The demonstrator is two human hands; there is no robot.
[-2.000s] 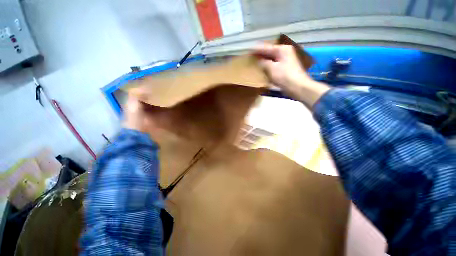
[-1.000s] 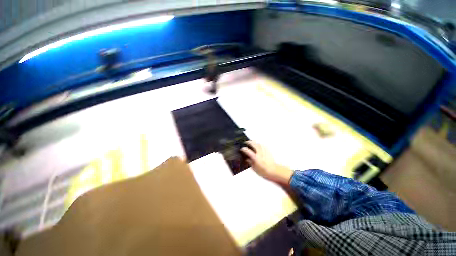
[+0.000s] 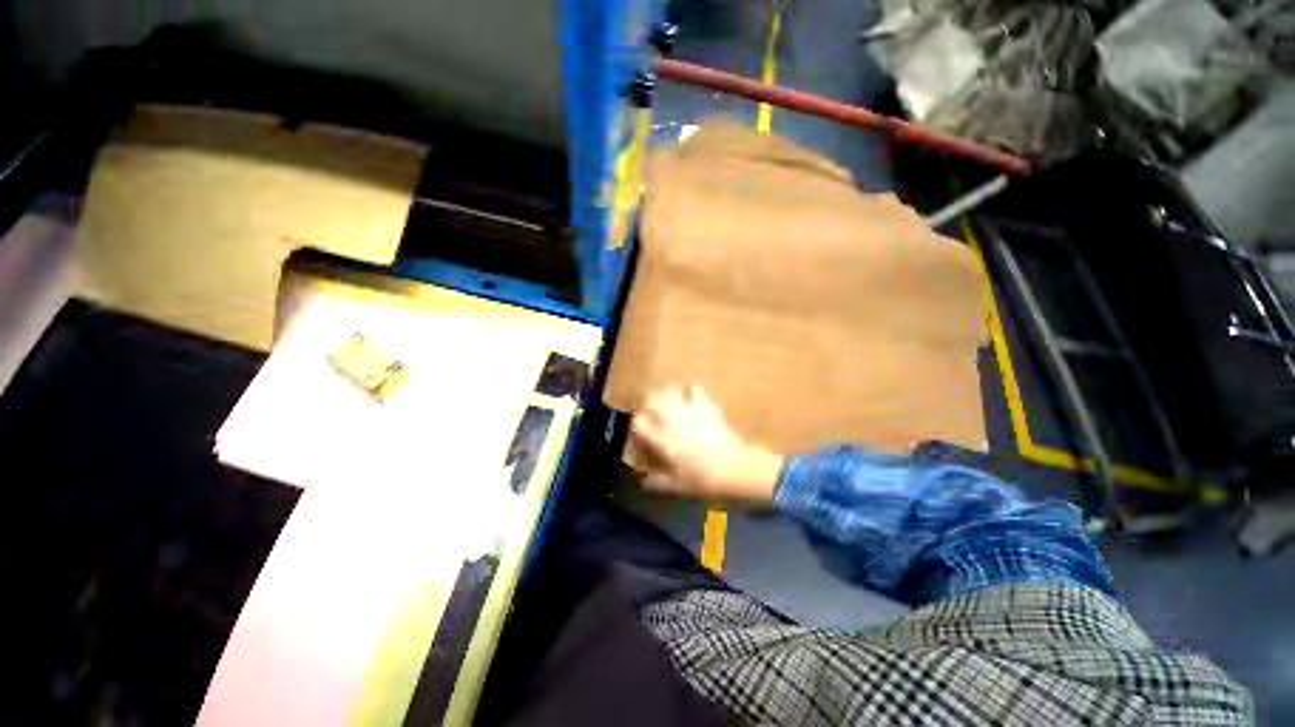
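A pile of brown panels [image 3: 810, 298] lies to the right of the blue machine frame. My right hand [image 3: 696, 443] is at the near left corner of this pile, fingers curled and blurred. I cannot tell whether it grips a panel edge. My left hand is out of the picture. A yellowish block [image 3: 367, 365] lies on the white card [image 3: 469, 341] on the machine bed.
A tan board [image 3: 242, 220] lies at the bed's far edge. The bed opening [image 3: 128, 483] shows black at left. A blue frame post [image 3: 589, 156] stands between bed and pile. A red bar [image 3: 852, 114], a black rack [image 3: 1079, 341] and grey wrapped items [image 3: 994, 71] are beyond.
The view has swung right, from the bed to the brown pile. My right hand has moved off the dark bed opening to the pile. The large panel held earlier in both hands is out of view.
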